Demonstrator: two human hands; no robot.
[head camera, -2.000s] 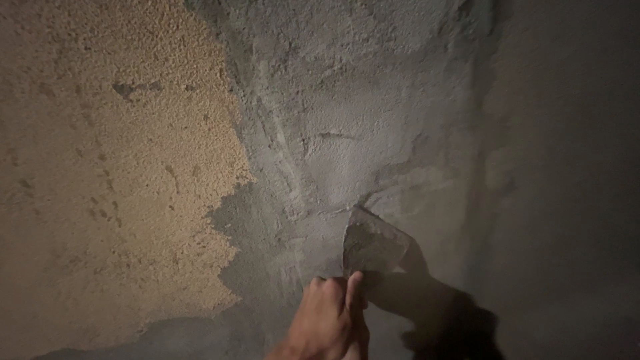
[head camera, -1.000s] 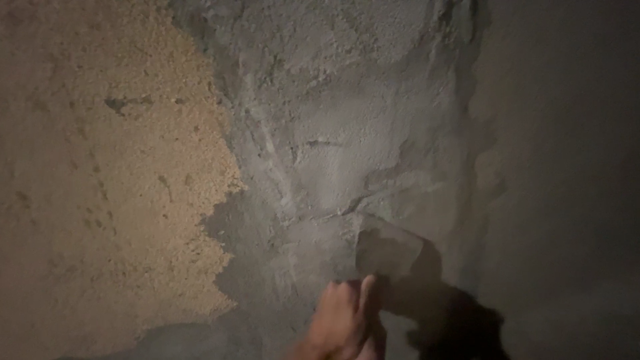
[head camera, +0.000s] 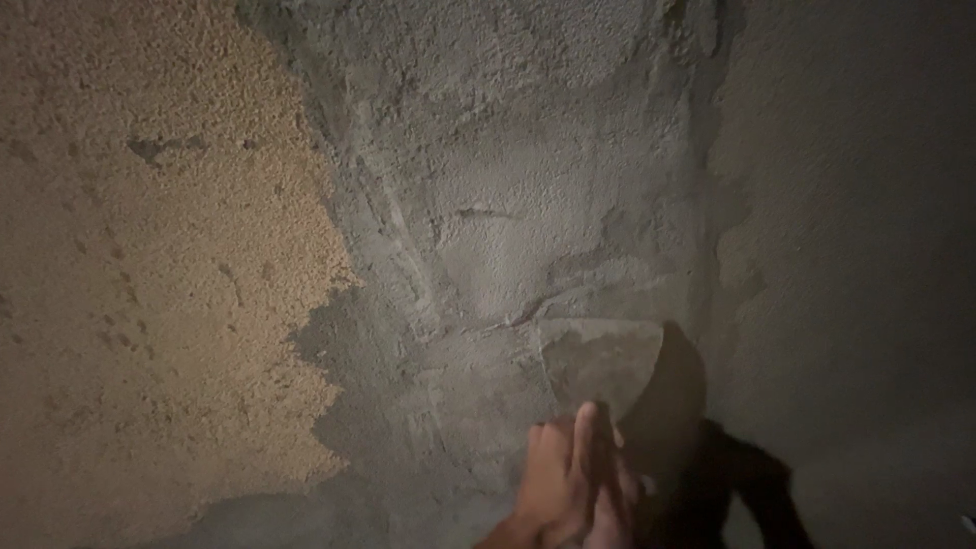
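Note:
A broad putty knife blade, smeared with grey material, lies against the plastered wall just below a raised, curved seam. My left hand closes on the knife from below, one finger stretched up onto the lower part of the blade. Close against it on the lower right shows part of what looks like my right hand, mostly hidden and in shade. Its grip cannot be made out. The handle is covered by the hands.
Rough yellowish wall coating with a ragged edge spans the left side. A small gouge marks the grey plaster above the blade. A dark shadow falls right of the hands, and the darker wall surface continues at the right.
The left hand has moved to the right with the putty knife. The blade's top edge, slanting down to the right two seconds ago, is now nearly level.

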